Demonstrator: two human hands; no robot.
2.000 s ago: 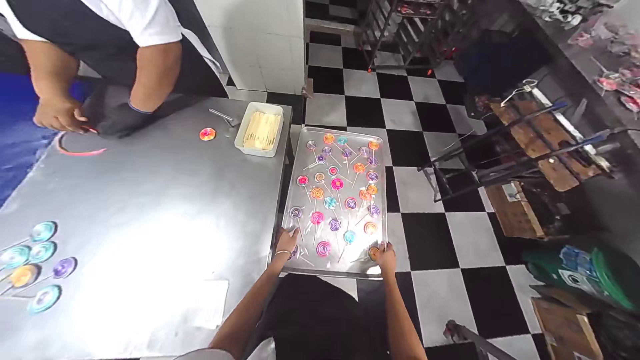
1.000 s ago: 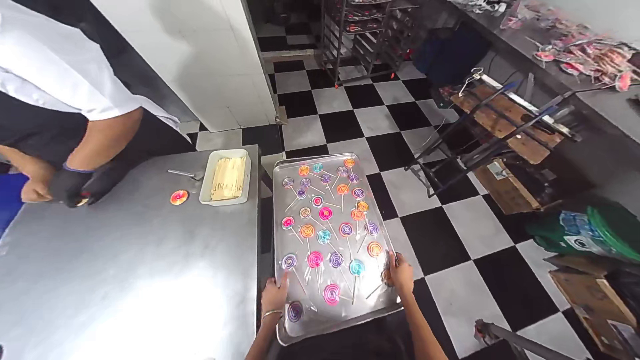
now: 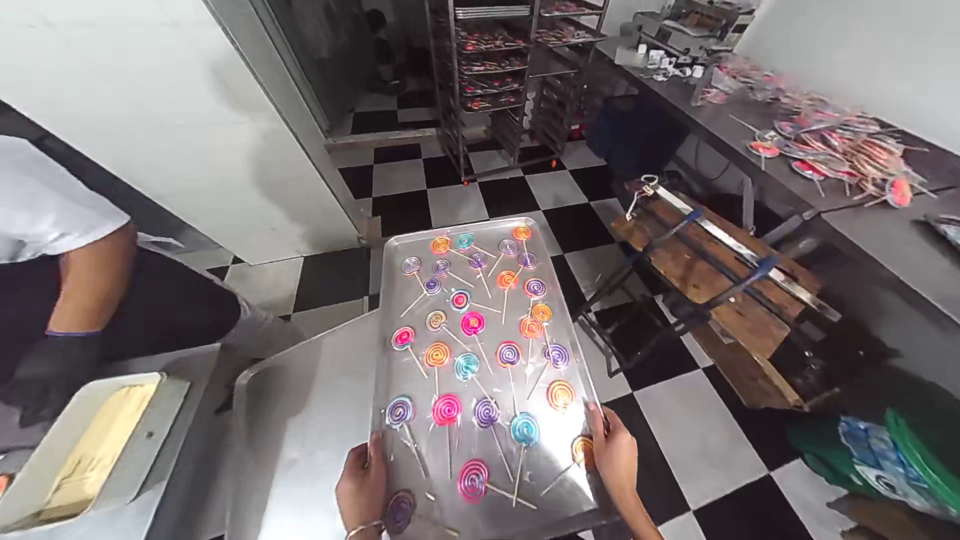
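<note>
Both of my hands hold a rimmed metal baking tray (image 3: 487, 390) level in front of me. On the tray lie many spiral lollipops on sticks, pink, orange, purple and teal, such as a pink one (image 3: 473, 481) close to me and a teal one (image 3: 524, 429). My left hand (image 3: 363, 481) grips the tray's left edge near its front corner and wears a bracelet at the wrist. My right hand (image 3: 615, 454) grips the right edge, near an orange lollipop (image 3: 582, 450).
At left, a person in a white sleeve and dark glove (image 3: 56, 375) stands beside a white container of sticks (image 3: 94, 450). Beyond the tray stands a wheeled rack with loaded trays (image 3: 491, 67). At right are a wood-and-metal stand (image 3: 720, 277), a counter piled with lollipops (image 3: 847, 150) and a green bin (image 3: 892, 465).
The view has swung right and moved towards the rack. Both hands have carried the tray along, away from the metal table where the other person works.
</note>
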